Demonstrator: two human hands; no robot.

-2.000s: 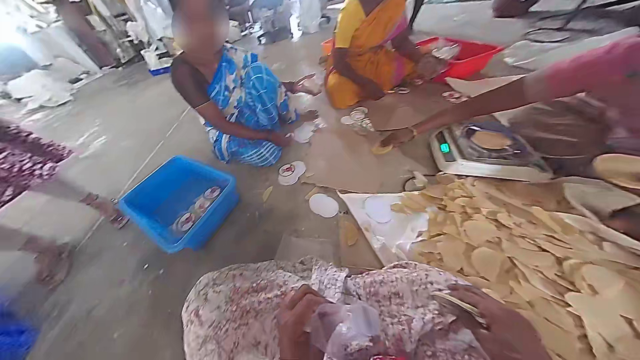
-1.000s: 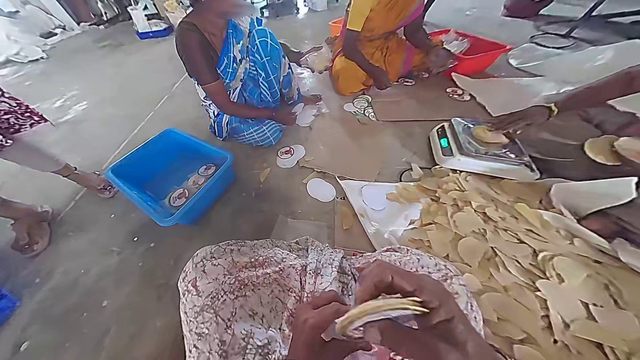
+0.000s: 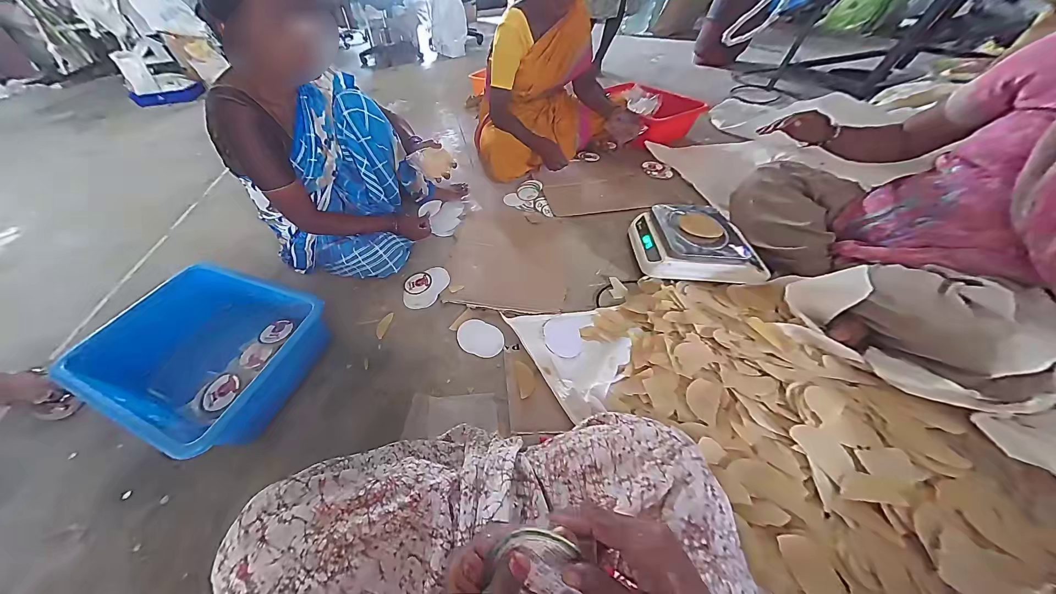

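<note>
Above my patterned clothing, at the bottom of the head view, my left hand (image 3: 481, 564) and my right hand (image 3: 631, 553) hold a round stack in clear plastic (image 3: 536, 554) between them. A green edge shows around the stack, and fingers cover part of it. To the right of my lap spreads a large pile of thin tan discs (image 3: 792, 437). White paper discs (image 3: 480, 338) lie on the floor ahead, and another white disc (image 3: 563, 337) rests on the white sheet (image 3: 536, 330). One tan disc (image 3: 700, 226) sits on the digital scale (image 3: 693, 266).
A blue plastic tub (image 3: 194, 445) with several labelled round packs (image 3: 221, 392) stands at the left. A person in blue (image 3: 351, 181) and a person in orange (image 3: 536, 107) sit ahead, near flat cardboard (image 3: 511, 256) and a red tub (image 3: 681, 111). At the right sits a person in pink (image 3: 949, 198).
One second ago my hands held a stack of tan discs with a white one; now the stack is in clear plastic, lower at my lap. The co-worker's hand has left the scale.
</note>
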